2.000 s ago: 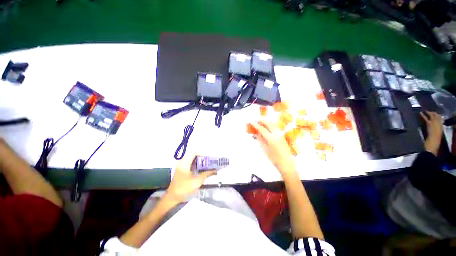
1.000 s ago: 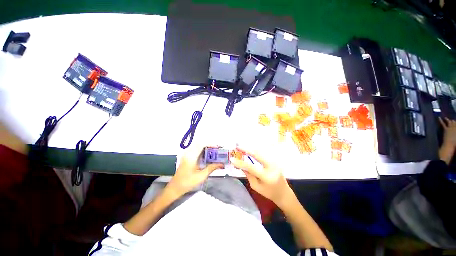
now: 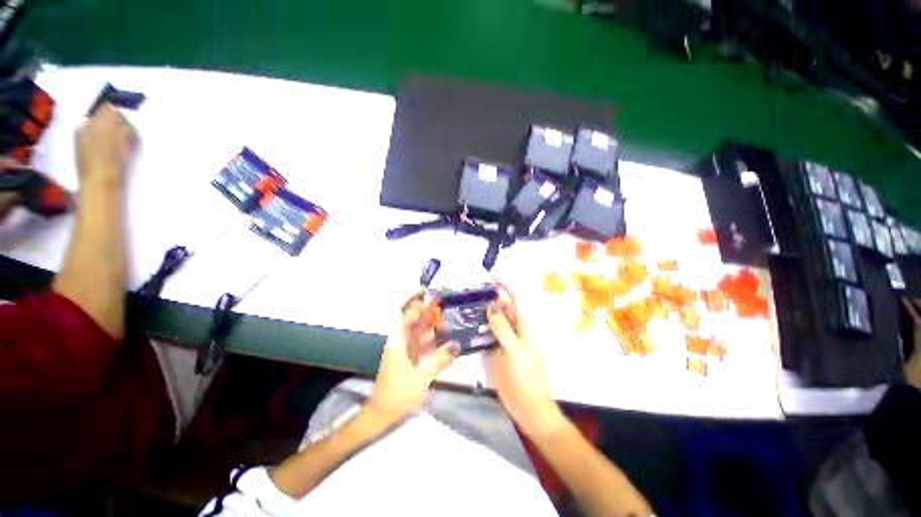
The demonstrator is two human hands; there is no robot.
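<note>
A black controller unit [image 3: 467,321] with pale print on its upper face is held between my two hands near the table's front edge. My left hand [image 3: 414,348] grips its left end, where some orange shows. My right hand [image 3: 513,348] holds its right end, with orange at the fingertips; whether that piece is seated on the unit cannot be told. A short dark part of the cord [image 3: 430,271] shows just above the unit. Loose orange plastic pieces [image 3: 631,303] lie scattered right of my hands.
Several units with cords lie by the black mat [image 3: 434,141]. Two fitted units [image 3: 288,220] lie at left, cords over the edge. An upright black box [image 3: 742,202] and a neighbour's unit tray [image 3: 808,333] are at right. A neighbour's arm [image 3: 99,232] reaches in at far left.
The unit has turned to show its broad printed face, and both hands now grip its ends. A neighbour's arm has come in at left and touches the dark part there. The view has shifted left.
</note>
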